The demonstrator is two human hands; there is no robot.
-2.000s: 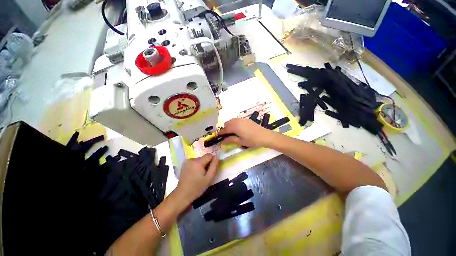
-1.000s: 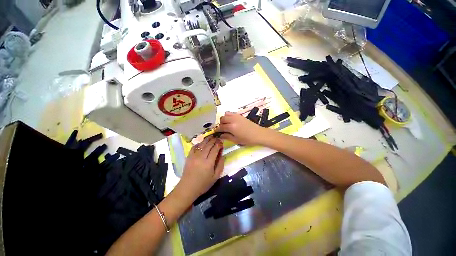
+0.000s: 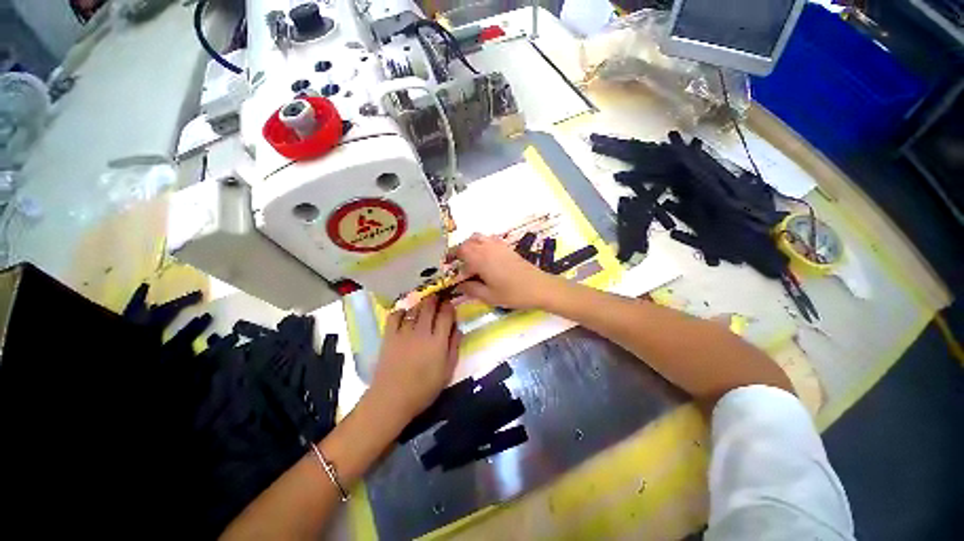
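Note:
My left hand [image 3: 421,343] and my right hand [image 3: 495,273] meet at the needle area, just below the white machine head [image 3: 349,201]. A small dark bit of a black tab [image 3: 449,296] shows between the fingertips; the rest is hidden by the fingers. Several black tabs [image 3: 555,257] lie on the pale template [image 3: 518,201], beyond my right hand. A small group of black tabs [image 3: 470,423] lies on the dark metal plate [image 3: 576,396] nearest me.
A large black pile [image 3: 270,380] lies at the left beside the cardboard box [image 3: 8,301]. Another black pile [image 3: 698,196] lies at the right, near the yellow tape roll [image 3: 810,241] and dark snips [image 3: 800,296]. A grey screen [image 3: 735,26] and blue bin [image 3: 835,79] stand behind.
My left hand has moved up and forward to meet my right hand. The black tab seen at my right fingertips earlier is now mostly covered. The whole view has shifted slightly.

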